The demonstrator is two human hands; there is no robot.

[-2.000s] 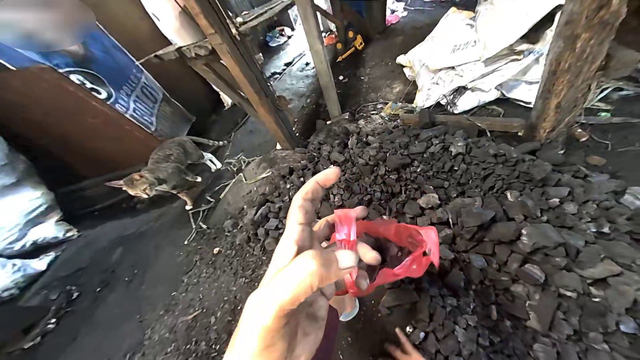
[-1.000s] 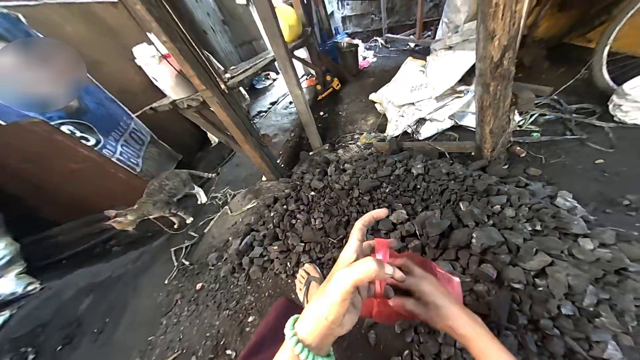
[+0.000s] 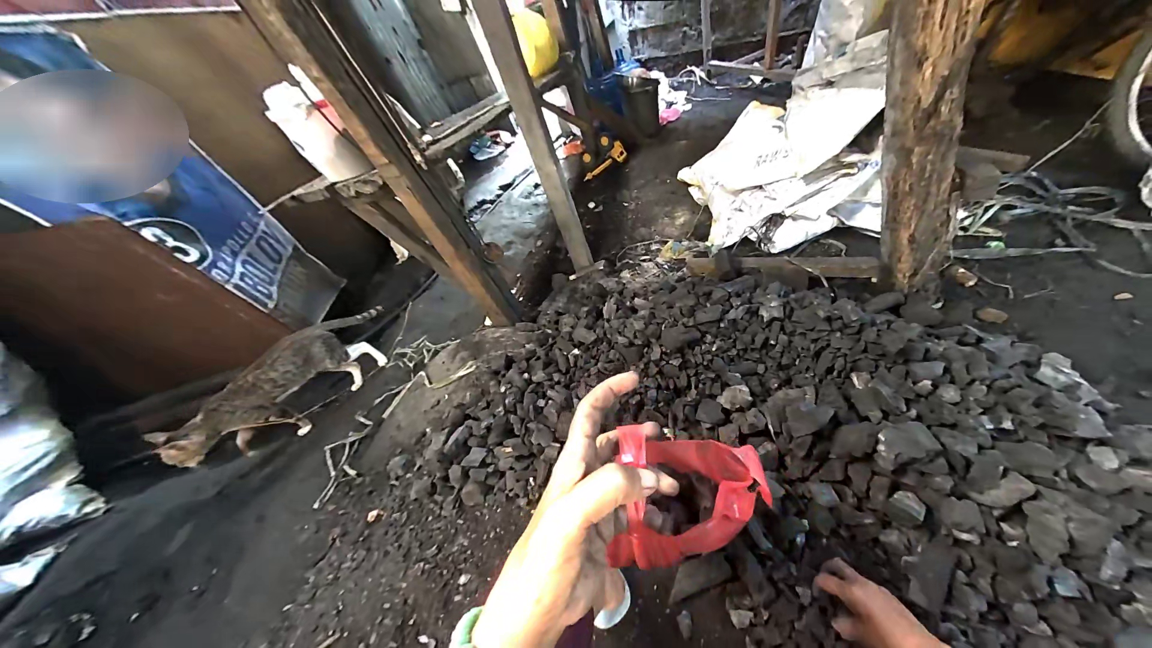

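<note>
My left hand [image 3: 576, 522] holds a red plastic bag [image 3: 697, 535] by its rim, with the bag's mouth spread and facing up. Dark pieces show inside it. Down at the lower right, my right hand [image 3: 868, 603] touches the near part of a heap of charcoal [image 3: 792, 387], its fingers bent. Whether a piece lies between those fingers cannot be seen. Small lumps make up the far side of the heap, and larger ones lie toward the right.
A tabby cat [image 3: 274, 387] stands on the dark ground at left, by a leaning blue printed banner [image 3: 225, 234]. Wooden posts [image 3: 927, 153] rise behind the heap. White woven sacks [image 3: 792, 162] lie beyond, and a wheel [image 3: 1129, 108] shows at far right.
My right hand was at the red bag one second ago and is now down at the charcoal on the right. The bag's mouth is again spread. The cat's head is lower than two seconds ago.
</note>
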